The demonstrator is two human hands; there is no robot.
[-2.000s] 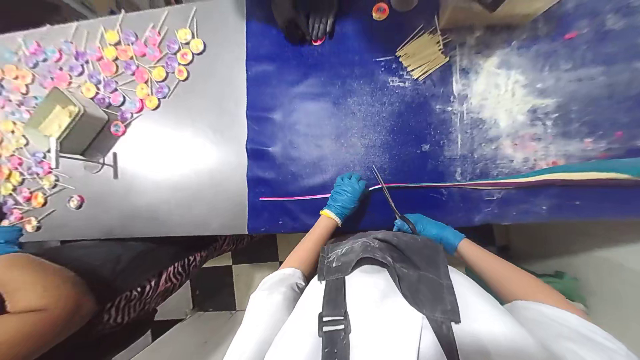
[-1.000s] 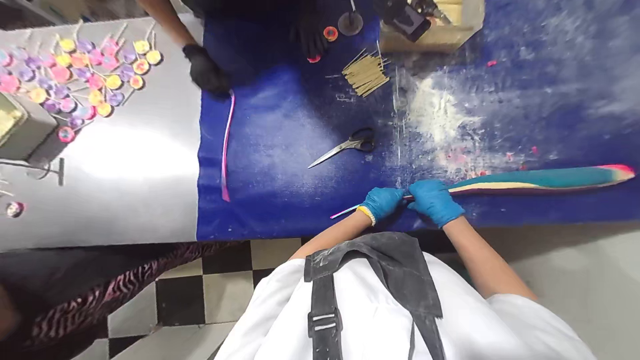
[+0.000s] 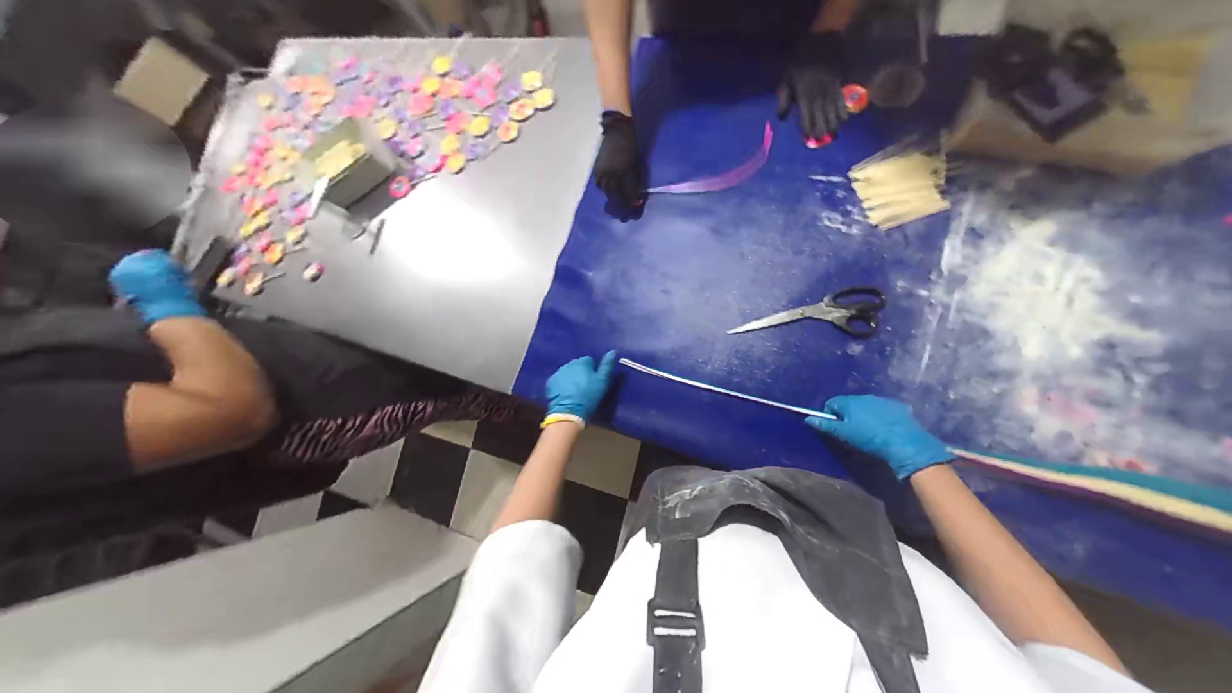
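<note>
My left hand (image 3: 580,387), in a blue glove, is at the blue table's front left edge, thumb apart from the fingers, just beside the end of a thin pale candy strand (image 3: 727,392). The strand runs right across the blue surface into my right hand (image 3: 881,430), also blue-gloved, whose fingers are closed on it. Beyond that hand a thicker rope of teal, cream and dark red (image 3: 1088,478) continues to the right edge of view. Black-handled scissors (image 3: 818,311) lie on the blue surface above the strand, touched by neither hand.
Across the table, a co-worker's black-gloved hands (image 3: 621,166) are near a pink-purple strip (image 3: 717,181) and small round candies. Wooden sticks (image 3: 898,190) lie in a pile. Lollipops and a box (image 3: 351,168) cover part of the metal table (image 3: 462,298). Another person's blue-gloved hand (image 3: 157,287) is far left.
The scissors, in my right hand two seconds ago, lie on the table. My hands, close together one second ago, are far apart with a length of strand between them.
</note>
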